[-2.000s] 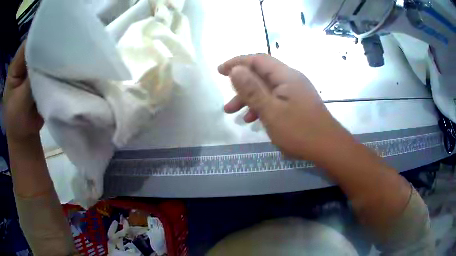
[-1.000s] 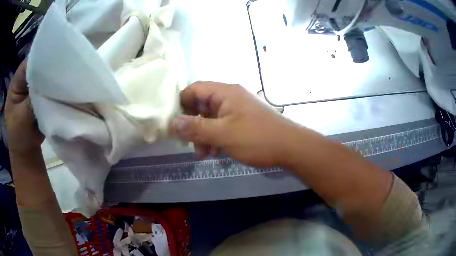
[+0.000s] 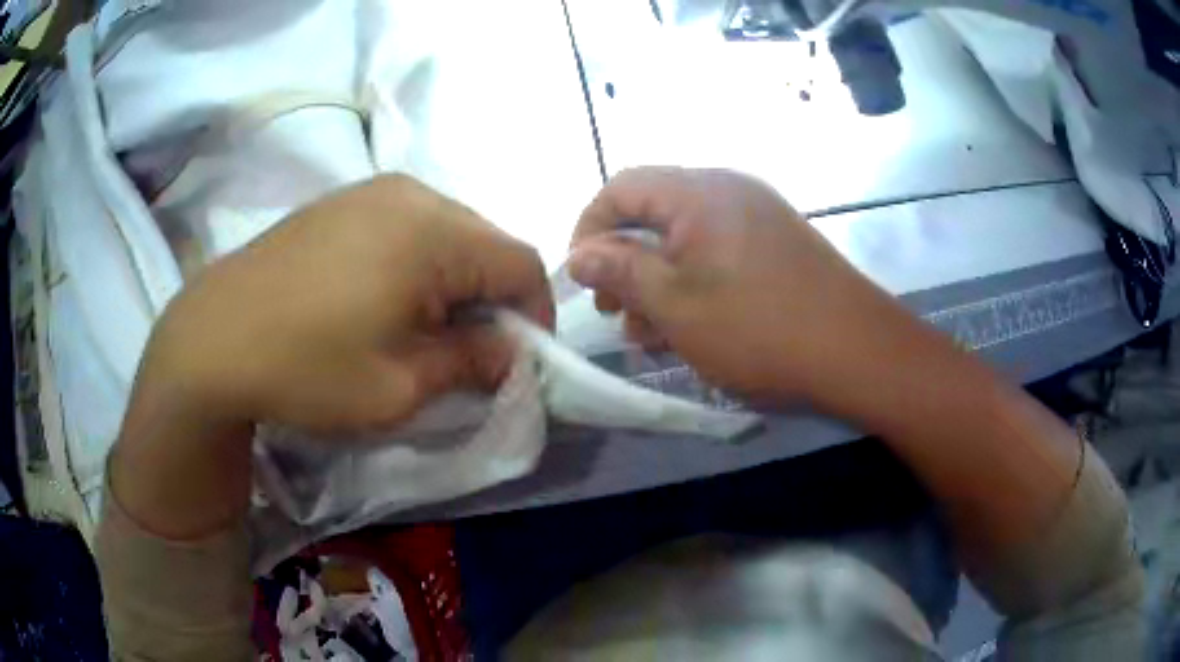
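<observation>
The off-white garment [image 3: 246, 142] lies in a heap at the left of the table and hangs over the front edge. My left hand [image 3: 375, 304] is closed on the garment's edge, and a narrow white folded end sticks out from it to the right over the ruler. My right hand [image 3: 705, 272] is just to the right of it, fingers curled together, with a small pale bit showing between them; its fingertips are blurred, and I cannot tell if it holds cloth. The sewing machine's needle area [image 3: 757, 20] is at the top, partly cut off.
A grey-blue stubby cylinder [image 3: 864, 62] stands beside the needle area. The ruler [image 3: 1035, 313] runs along the table's front edge. Black-handled scissors [image 3: 1136, 274] lie at the right edge, below white cloth [image 3: 1093, 155]. A red basket [image 3: 434, 588] with scraps is below left.
My left hand has come from the far left to the middle, gripping the garment's edge. My right hand has moved up and right. The garment is spread differently, and the view has shifted.
</observation>
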